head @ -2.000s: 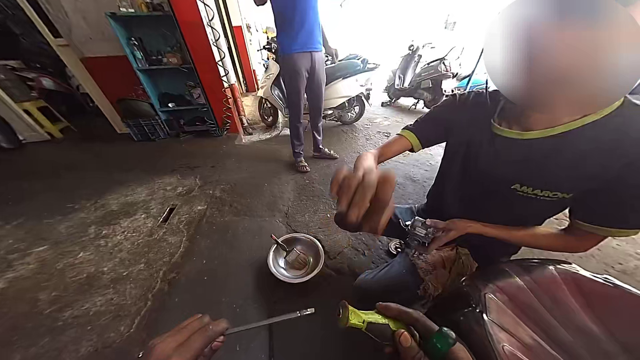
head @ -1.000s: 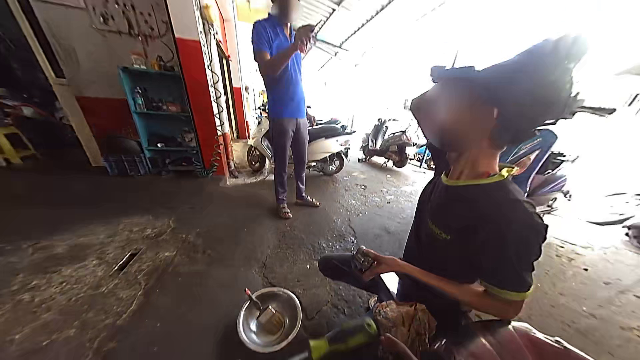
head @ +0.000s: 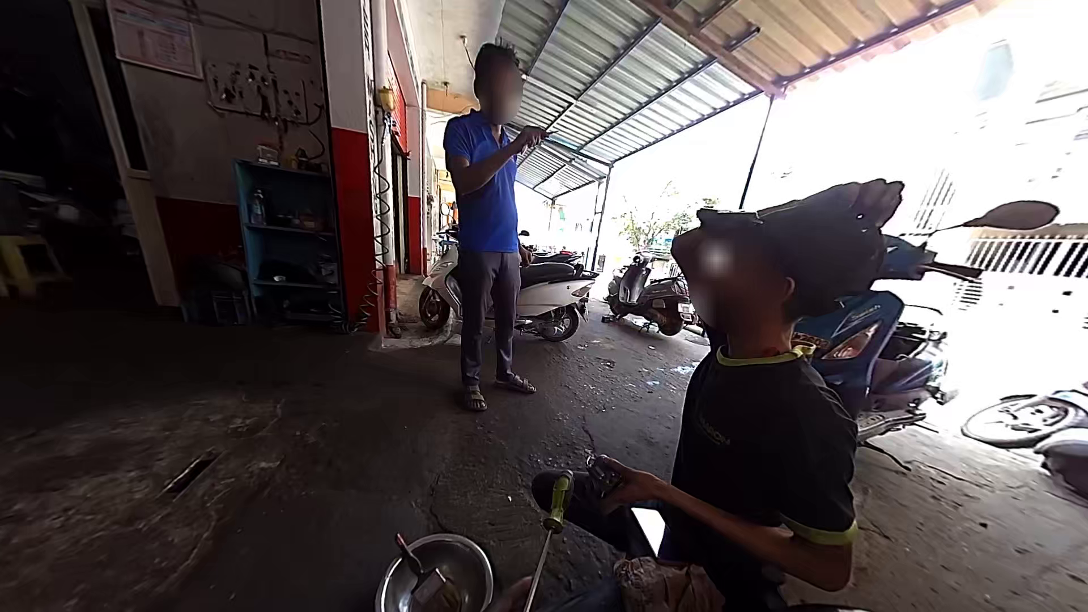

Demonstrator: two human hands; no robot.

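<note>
A screwdriver [head: 557, 503] with a yellow-green handle points handle-up near the bottom centre, its metal shaft running down to the lower edge. Fingers of my left hand [head: 512, 596] show at that edge against the lower shaft; most of the hand is cut off. My right hand is out of view. Left of the screwdriver, a steel bowl [head: 483, 557] on the floor holds a brush [head: 410, 554] and some liquid. A seated person in a dark shirt [head: 769, 442] holds a small metal part [head: 602, 476] just right of the handle, head turned up to the left.
A standing person in a blue shirt [head: 489, 187] holds a small object. White [head: 544, 293] and dark [head: 650, 297] scooters are parked behind, with a blue one [head: 858, 340] at right. A teal shelf [head: 289, 229] stands by the wall. The floor has a slot [head: 189, 473].
Two seconds ago my hands held a metal shaft and the green handle apart; now handle and shaft show in line. The seated person's raised hand has gone to the head. The view has tilted up.
</note>
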